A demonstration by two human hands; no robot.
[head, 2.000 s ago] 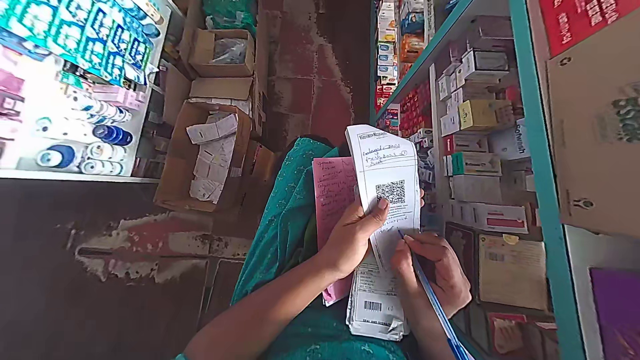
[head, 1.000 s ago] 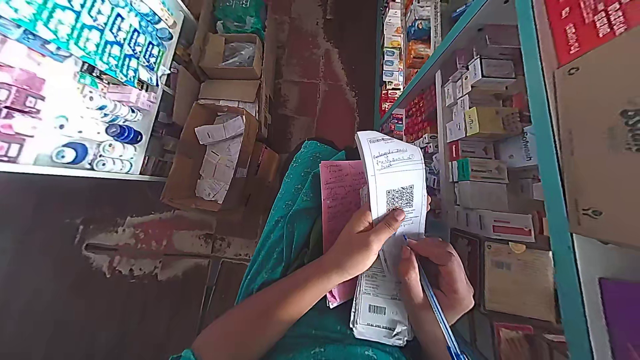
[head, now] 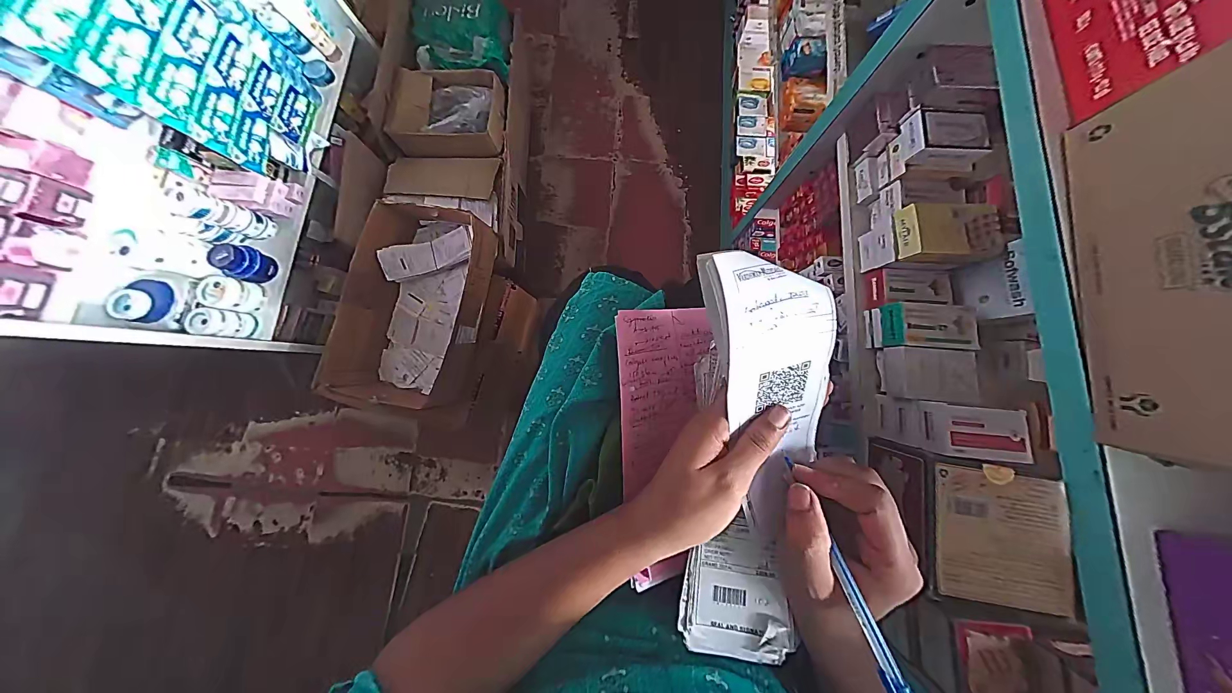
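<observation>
My left hand [head: 707,472] grips a stack of printed paper slips [head: 778,318], its thumb lying just under a printed square code. The slips' upper part is folded back and bears handwriting; their lower part [head: 736,602] rests over my lap. Behind them lies a pink sheet [head: 659,404] with handwriting. In my right hand [head: 852,525] is a blue ballpoint pen [head: 866,606], its tip near the slips' right edge, below my left thumb. Whether the tip touches the paper I cannot tell.
Shelves with boxed goods [head: 943,231] stand close on the right, beside a large cardboard carton [head: 1155,289]. On the left are an open cardboard box [head: 361,356] holding paper slips, a smaller box [head: 404,135] and a bright display shelf [head: 164,332]. The floor [head: 587,144] has worn red patches.
</observation>
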